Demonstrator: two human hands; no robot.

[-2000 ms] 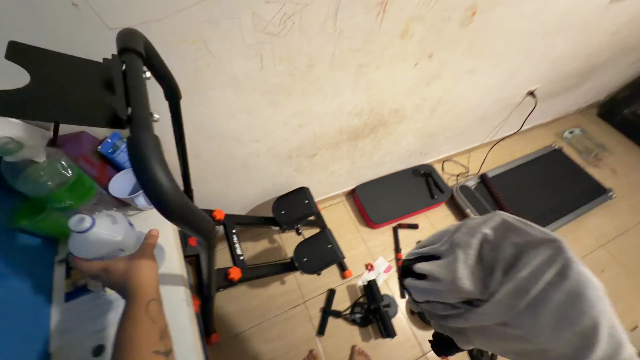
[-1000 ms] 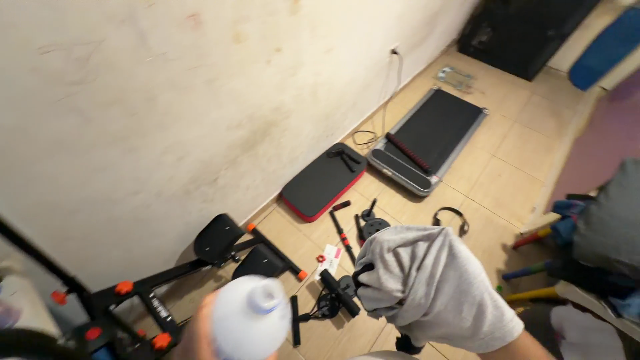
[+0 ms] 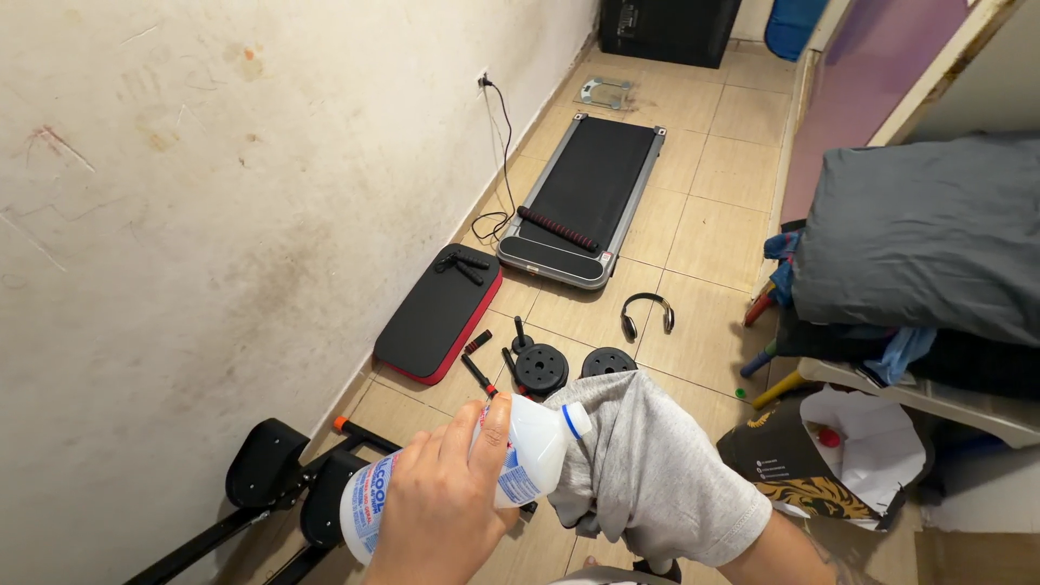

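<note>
A translucent plastic bottle of alcohol (image 3: 528, 447) with a white cap and blue ring lies tilted in my left hand (image 3: 447, 496), its neck pointing up and right. The cap end touches or overlaps a grey cloth (image 3: 650, 455), which looks like a garment. That cloth is draped over my right hand, whose fingers are hidden beneath it; only the wrist and forearm show at the lower right. Whether the right fingers grip the cloth from inside cannot be seen.
Black weight plates (image 3: 541, 370), headphones (image 3: 647, 315), a black-and-red step board (image 3: 439, 317) and a walking pad (image 3: 581, 203) lie on the tiled floor. Padded exercise equipment (image 3: 264, 463) stands lower left. A paper bag (image 3: 821, 463) and a loaded chair are at right.
My left hand has brought the bottle from beside the items at the far left over to the cloth-covered right hand. The view has swung right.
</note>
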